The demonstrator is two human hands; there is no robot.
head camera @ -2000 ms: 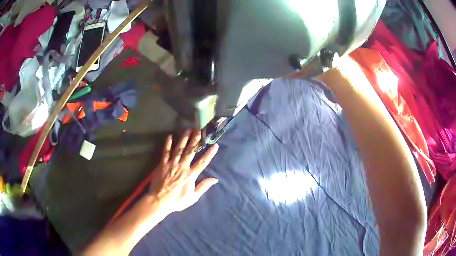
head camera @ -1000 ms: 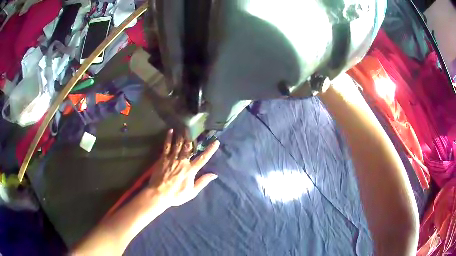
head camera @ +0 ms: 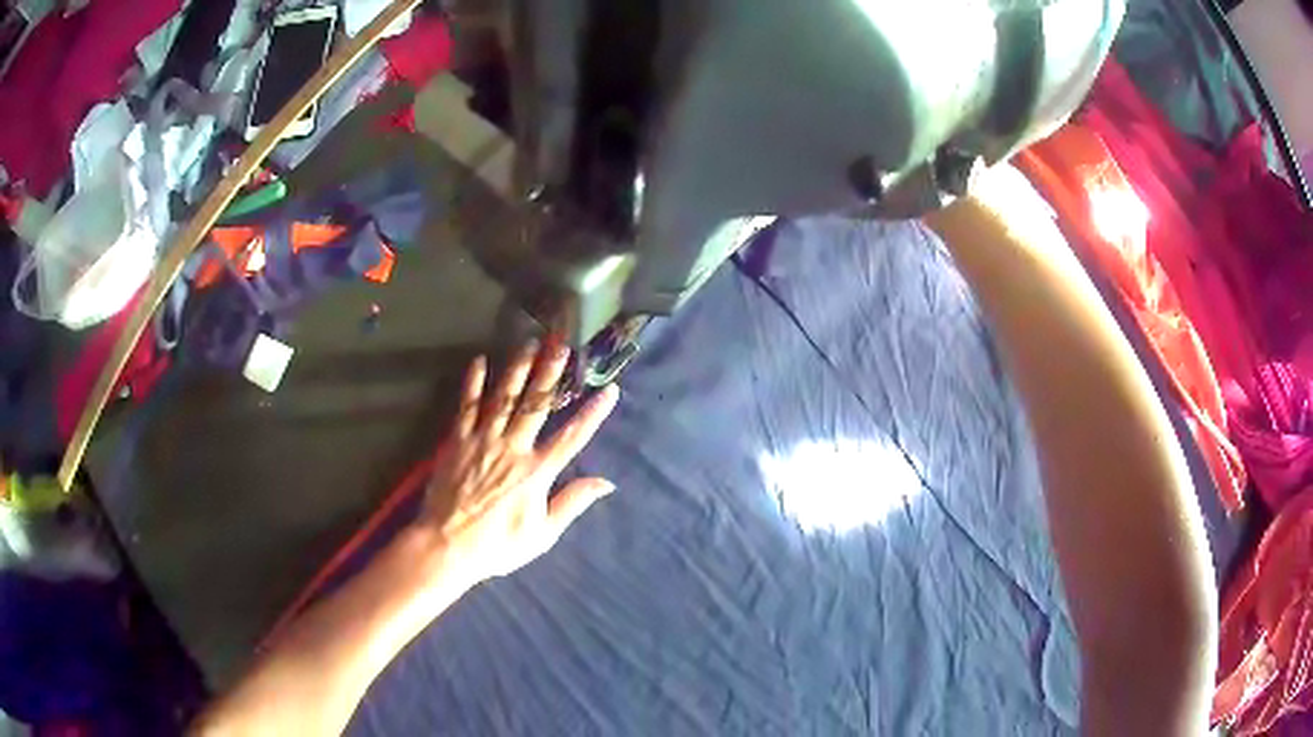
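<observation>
The cloth cutting machine [head camera: 778, 130] fills the top middle, its lower front end close to the edge of the slate-blue fabric lay [head camera: 720, 547]. A dark line runs across the lay's right part. My left hand [head camera: 504, 468] lies flat with fingers spread on the lay's left edge, its fingertips just below the machine's front. An orange layer [head camera: 367, 533] shows along that edge. My right forearm [head camera: 1094, 389] reaches up the right side to the machine. My right hand is hidden behind the motor body, so its grip does not show.
A wooden yardstick [head camera: 216, 238] crosses the left side. Beyond it lie a mobile phone [head camera: 294, 72], white and red scraps. Orange scraps [head camera: 320, 235] and a small white piece [head camera: 268, 362] lie on the dark table [head camera: 216, 504]. Orange fabric [head camera: 1138, 274] and magenta fabric [head camera: 1224, 274] are heaped at right.
The machine's front first sat lower and further left in the picture, then moved back up and right. My left hand stays spread on the lay's edge, slightly higher in view. The view has shifted a little.
</observation>
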